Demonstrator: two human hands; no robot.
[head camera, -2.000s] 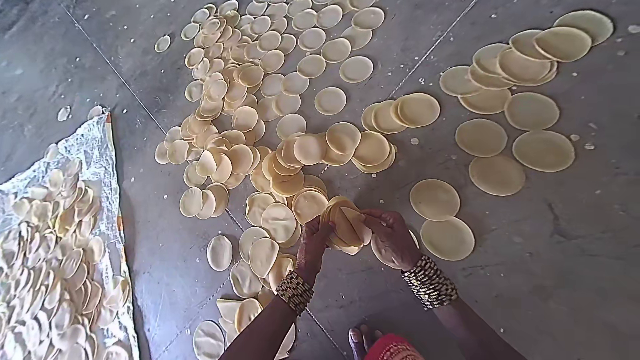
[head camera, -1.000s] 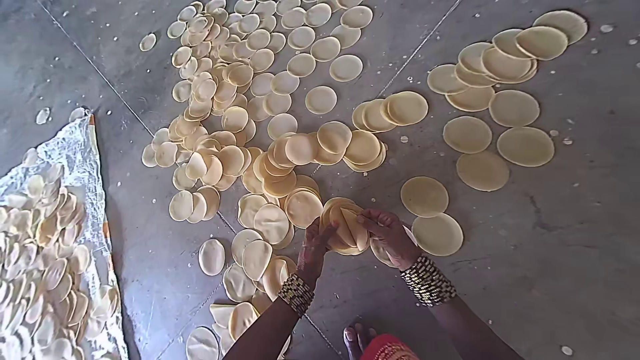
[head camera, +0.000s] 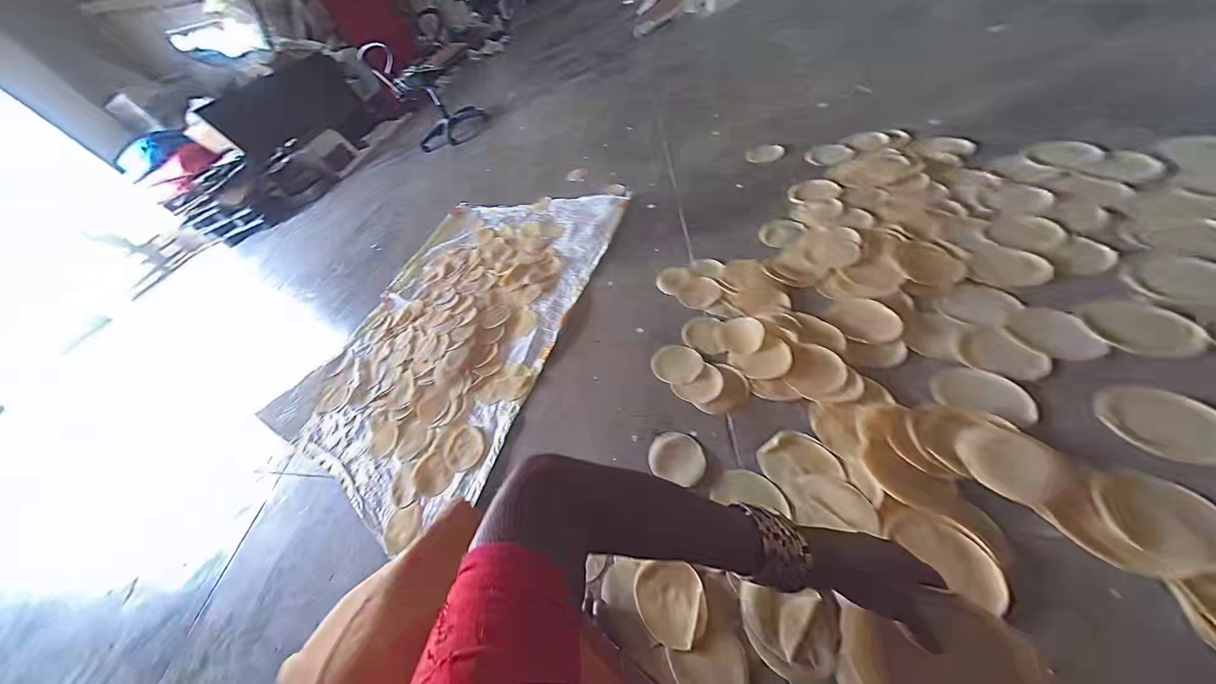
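Note:
Many thin round pale discs, like flatbreads or papads, lie overlapping on the grey floor (head camera: 608, 399). My left hand (head camera: 879, 575) reaches right with its fingers spread, over or against a large blurred disc (head camera: 950, 646) at the bottom edge; whether it grips that disc cannot be told. Bangles (head camera: 779, 546) circle the wrist below a red sleeve (head camera: 508, 608). Just beyond the fingers lies another disc (head camera: 950, 560), and a folded one (head camera: 670, 603) rests below the forearm. My right hand is outside the view.
A shiny sheet (head camera: 579, 247) covered with more discs (head camera: 456, 323) lies left of my arm. Farther back stand a dark box-like object (head camera: 285, 104), a red item (head camera: 370, 33) and assorted goods along the wall. Strong light falls on the floor at the left.
The view has swung strongly to the left. Both hands held a bunch of discs together before; now only my left hand shows, fingers apart, and my right hand has gone out of view.

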